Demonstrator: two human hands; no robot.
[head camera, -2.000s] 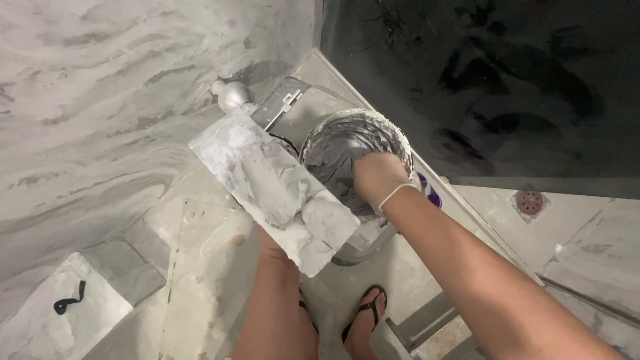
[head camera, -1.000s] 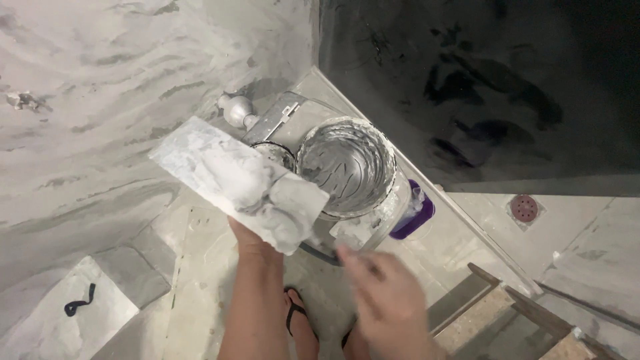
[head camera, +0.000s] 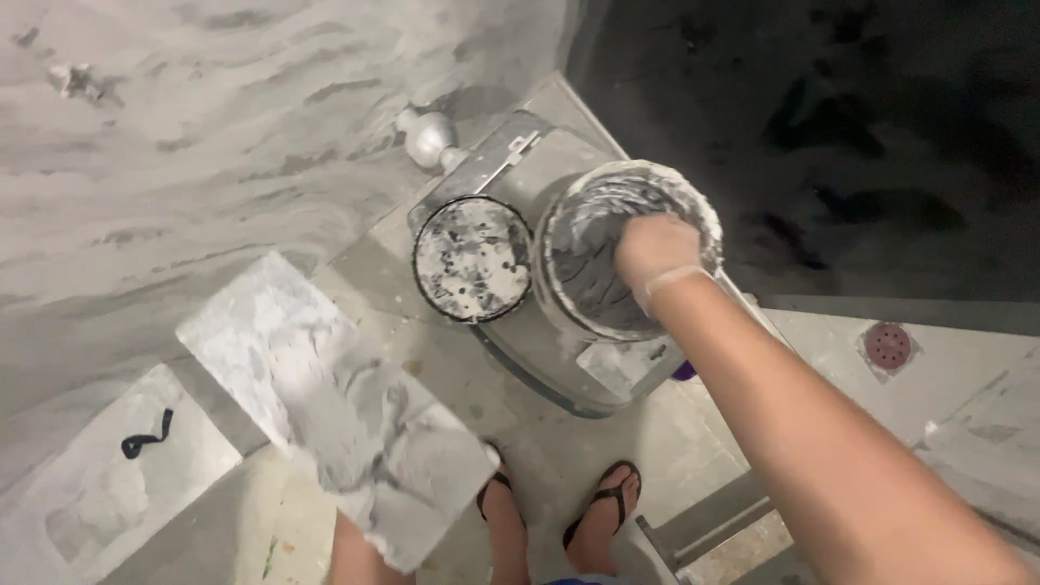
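My right hand (head camera: 662, 252), in a thin whitish glove, reaches into a bucket (head camera: 569, 284) of grey plaster-like paste; its fingertips and anything they hold are hidden. The bucket's rim is crusted with paste. My left arm (head camera: 361, 552) comes up from the bottom edge beneath a flat rectangular board (head camera: 341, 406) with smeared pale and grey paste on top. The board covers my left hand, so its grip cannot be seen. A round, paste-spattered lid or container (head camera: 474, 260) sits just left of the bucket. Both stand on a closed toilet (head camera: 528, 366).
A dark panel (head camera: 812, 162) borders the right side, and a streaked grey wall (head camera: 203, 162) the left. A round fitting (head camera: 431, 140) projects near the corner. A black strip (head camera: 148, 437) lies on a pale slab at lower left. A round floor drain (head camera: 887, 345) and a step frame (head camera: 715, 524) are at right.
My right hand, in front of the bucket one second ago, is inside it again. The board has moved down and left, uncovering the round spattered thing beside the bucket.
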